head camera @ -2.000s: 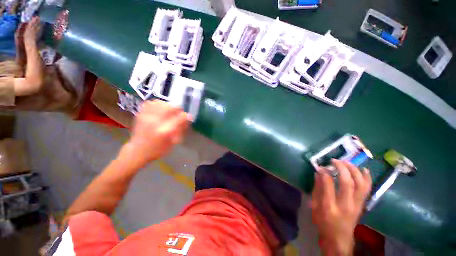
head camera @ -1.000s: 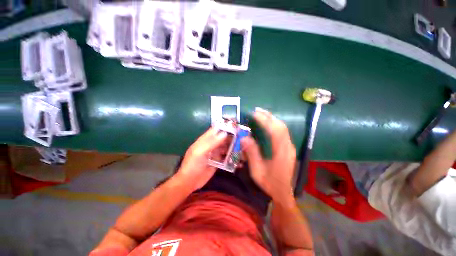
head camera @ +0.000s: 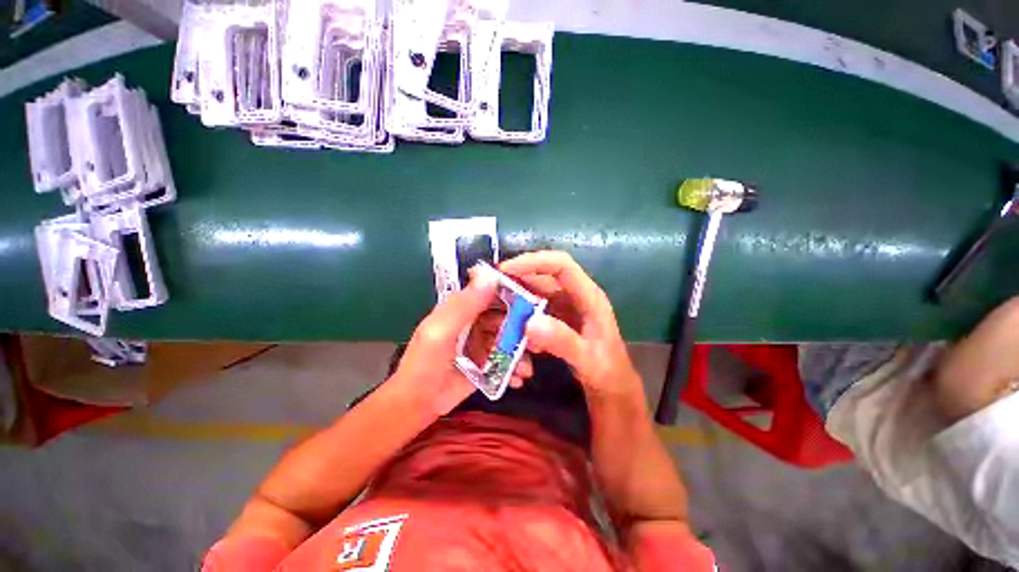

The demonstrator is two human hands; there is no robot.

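Observation:
My left hand (head camera: 441, 341) and my right hand (head camera: 575, 330) both hold the housing with electronics (head camera: 475, 355) at the bench's front edge. It is a tilted pale rectangular shell with a blue part and green parts inside. My left hand grips its left side, and my right thumb presses near the blue part. A single face frame (head camera: 446, 237) lies flat on the green bench just beyond my hands, its lower part partly hidden by them. The two-faced mallet (head camera: 700, 274) lies to the right, yellow-green face left, black face right, its dark handle over the front edge.
Stacked frames (head camera: 302, 112) stand at the back left, with more stacked frames (head camera: 123, 134) at the far left. A neighbour's mallet (head camera: 970, 251) lies at the right, near a co-worker's arm and white sleeve (head camera: 927, 430). A red stool (head camera: 771, 419) stands below the bench. Units lie beyond the pale strip (head camera: 715, 25).
Over two seconds the view has swung right and my left hand has come from the stacks to the housing. Since one second ago, my right hand has closed onto the housing.

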